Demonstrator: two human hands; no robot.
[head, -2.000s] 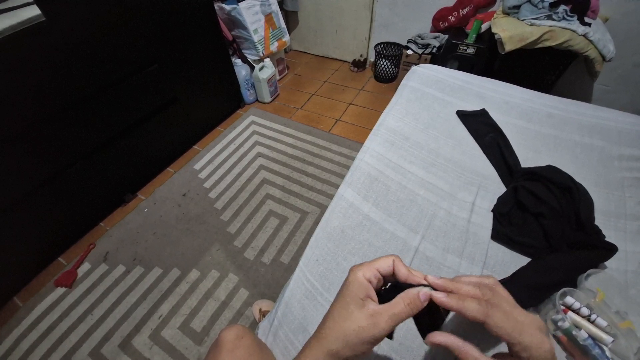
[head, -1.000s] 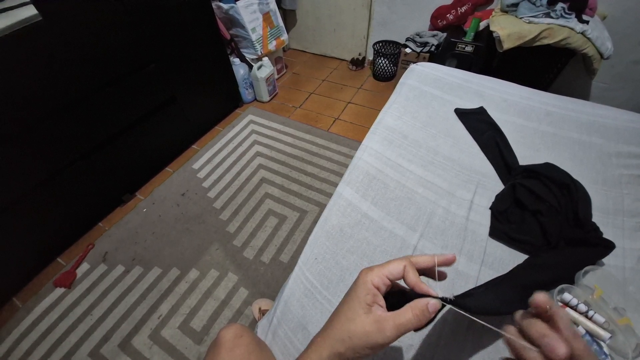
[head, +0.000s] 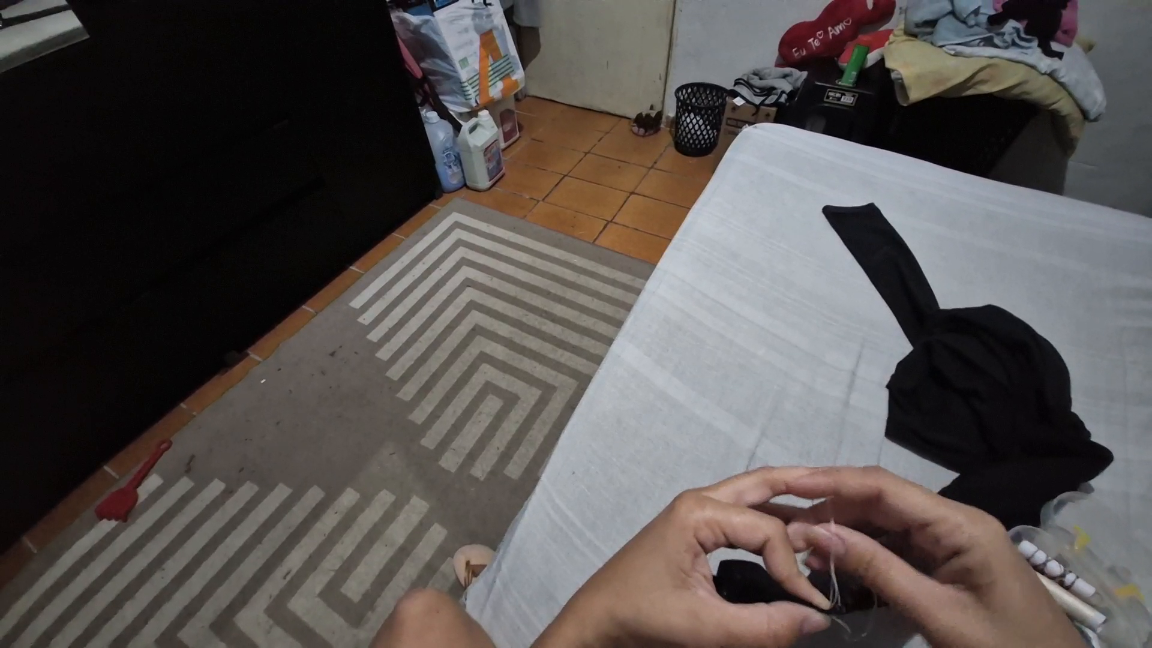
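Note:
A black garment lies on the light sheet of a bed, one long narrow part stretched toward the far side. Near the bottom, my left hand pinches an edge of black fabric between thumb and index finger. Pale thread runs in loops between both hands. My right hand meets the left one from the right, its thumb and fingertips close on the thread. Whether a needle is there, I cannot tell. Partly behind my right hand is a clear plastic container holding thread spools.
The bed fills the right side. Left of it, a patterned rug bears a red toy-like shovel; a sandal is by the bed. Jugs, a black mesh bin and piled clothes are farther back.
My right hand was lower right a second ago, with the thread stretched between the hands. It has come back up against my left hand, and the thread now hangs in loops.

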